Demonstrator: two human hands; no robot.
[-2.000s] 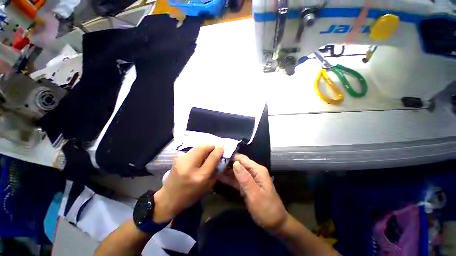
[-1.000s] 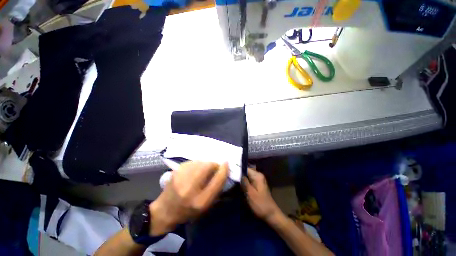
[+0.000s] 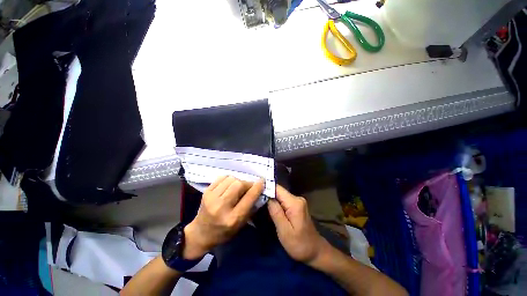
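A pocket piece of white cloth [image 3: 225, 166] with a black facing [image 3: 225, 126] lies over the table's front edge, black part on the table top. My left hand [image 3: 225, 209], with a dark watch on the wrist, pinches the white cloth at its lower part. My right hand [image 3: 293, 222] holds the lower right corner of the piece between thumb and fingers, close to my left fingertips. The cloth beneath my hands is partly hidden. The machine's needle area [image 3: 263, 11] shows at the top edge, away from the piece.
Large black trouser panels [image 3: 98, 110] lie at left. Snips [image 3: 352, 37] with yellow and green handles lie near the needle area. Black-and-white pieces [image 3: 104, 254] lie on the side board at lower left. A pink cloth [image 3: 442, 231] hangs at lower right. The table edge carries a ruled strip [image 3: 399, 118].
The view has shifted down, so most of the machine head has left the picture. The piece lies flatter and straighter; my right hand has come up beside my left at its lower corner.
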